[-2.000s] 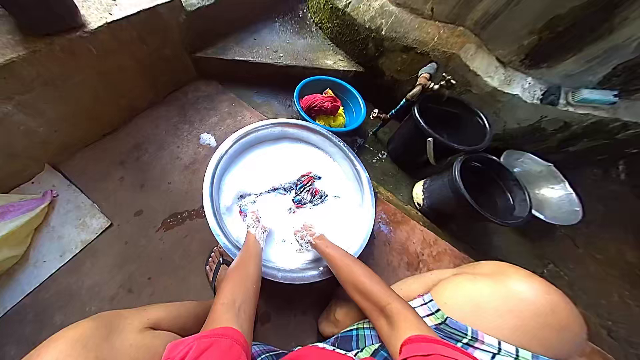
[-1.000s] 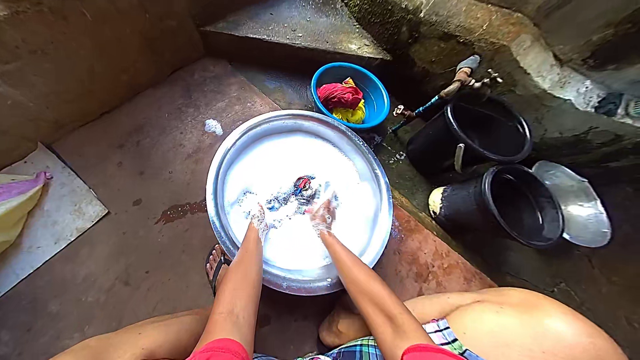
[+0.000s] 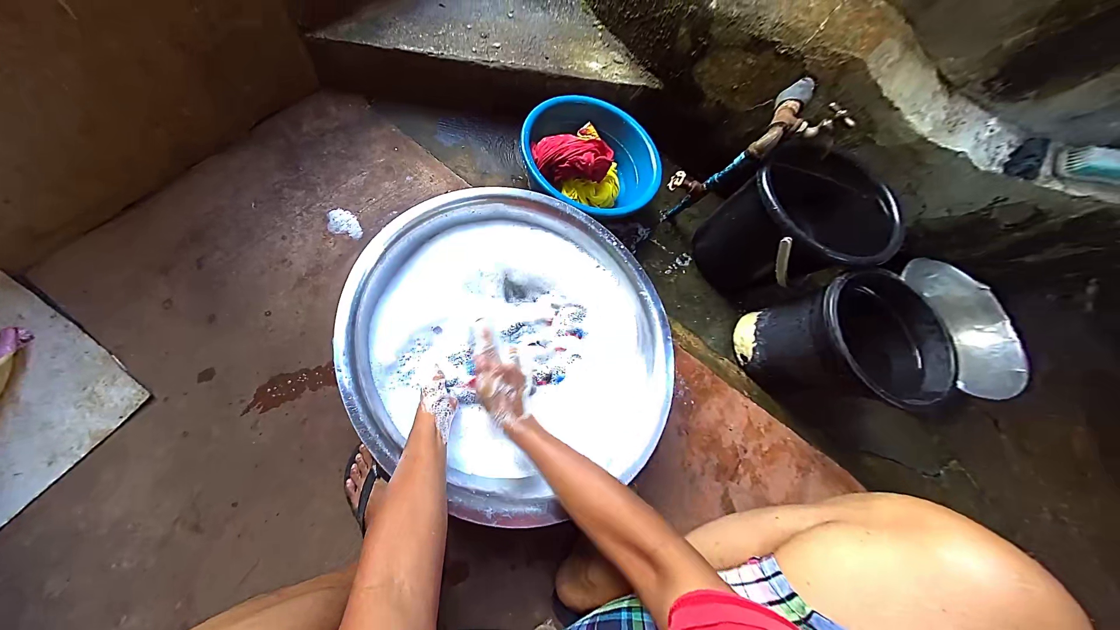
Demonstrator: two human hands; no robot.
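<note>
A wide round metal basin (image 3: 654, 376) full of white suds stands on the floor before me. Patterned cloth (image 3: 551, 376) with dark, red and blue parts lies partly under the foam at its middle. Foam covers much of my left hand (image 3: 437, 402), which is at the cloth's lower left edge; its fingertips are hidden. My right hand (image 3: 500, 383) rests over the cloth just to the right of the left one, fingers stretched forward, foam on them. Whether either hand grips the cloth is not visible.
Beyond the basin, a blue plastic basin (image 3: 643, 166) holds red cloth (image 3: 573, 157) and yellow cloth (image 3: 595, 188). At right are two black buckets (image 3: 731, 241) (image 3: 801, 346), a metal lid or pan (image 3: 984, 341) and a tap (image 3: 787, 114). A pale slab (image 3: 61, 411) lies at left.
My right hand has moved left and inward, close to my left hand. The patterned cloth has spread from a compact bunch and now shows in several patches through the foam.
</note>
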